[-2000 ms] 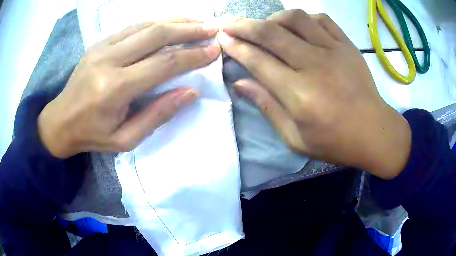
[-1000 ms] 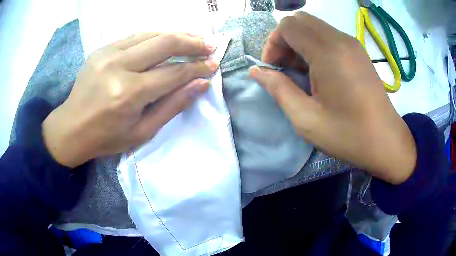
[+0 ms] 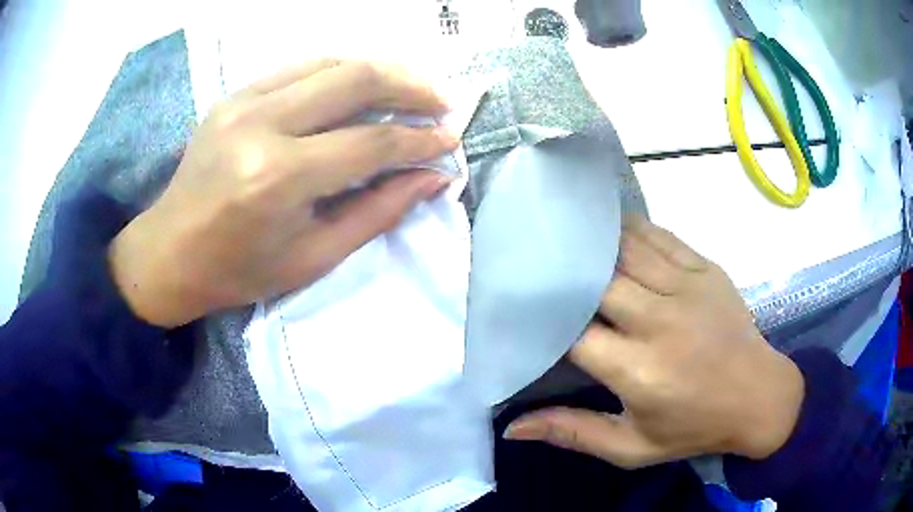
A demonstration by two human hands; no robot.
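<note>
My left hand [image 3: 300, 180] pinches the upper edge of the white pocket bag [image 3: 380, 350], which hangs toward me with dark stitch lines near its edges. The plain grey lining piece [image 3: 541, 260] lies to its right, with a rounded right edge. My right hand [image 3: 671, 350] is at the lower right edge of the lining piece, thumb apart from the fingers; some fingertips are hidden by cloth, so I cannot tell whether they hold it. The heathered grey garment panel [image 3: 110, 150] lies beneath and shows at the left and above the lining.
Shears with yellow and green loop handles [image 3: 766, 125] lie at the upper right on the white machine table [image 3: 691, 190]. A dark round knob-like part [image 3: 613, 20] is at the top. Blue bins [image 3: 168, 468] show below. My lap is at the bottom centre.
My right hand has left the top of the lining piece and moved down to its lower right edge. The lining piece now lies smoother. My left hand still pinches the white cloth, slightly further right.
</note>
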